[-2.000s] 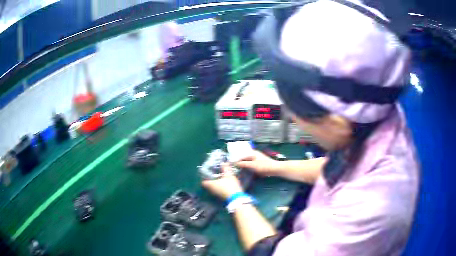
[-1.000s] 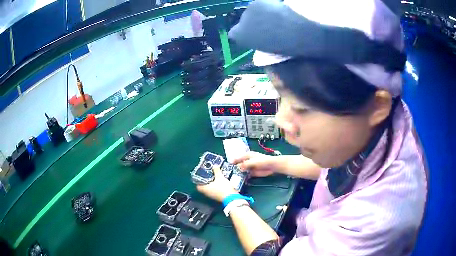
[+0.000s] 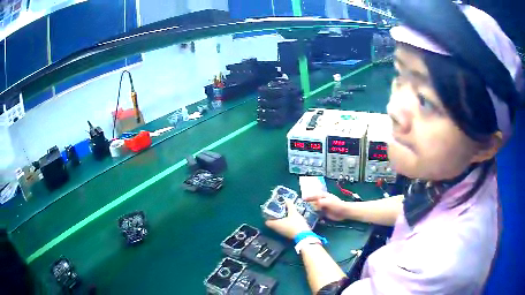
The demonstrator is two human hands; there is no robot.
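Neither of my hands is in view. Nearest in front of me, two open device housings lie on the green mat: one (image 3: 251, 244) with a round ring in its left half, and another (image 3: 237, 279) just below it, cut by the bottom edge. A neighbouring worker's hands hold a third open housing (image 3: 281, 203) above the mat, with a small white card (image 3: 312, 186) beside it. Dark circuit-board assemblies lie spaced along the mat at the left (image 3: 133, 227), the lower left (image 3: 64, 273) and the middle (image 3: 203, 181).
The neighbouring worker (image 3: 437, 219) fills the right side. White power supplies (image 3: 307, 154) with red digits stand behind the held housing. Stacked black trays (image 3: 278, 103) stand at the back. A black block (image 3: 208, 162) and an orange-red container (image 3: 138, 141) are farther left.
The view has swung left, so the bench and worker sit farther right in the picture. The worker's head has lifted and turned from the housing. The hands still hold the same housing.
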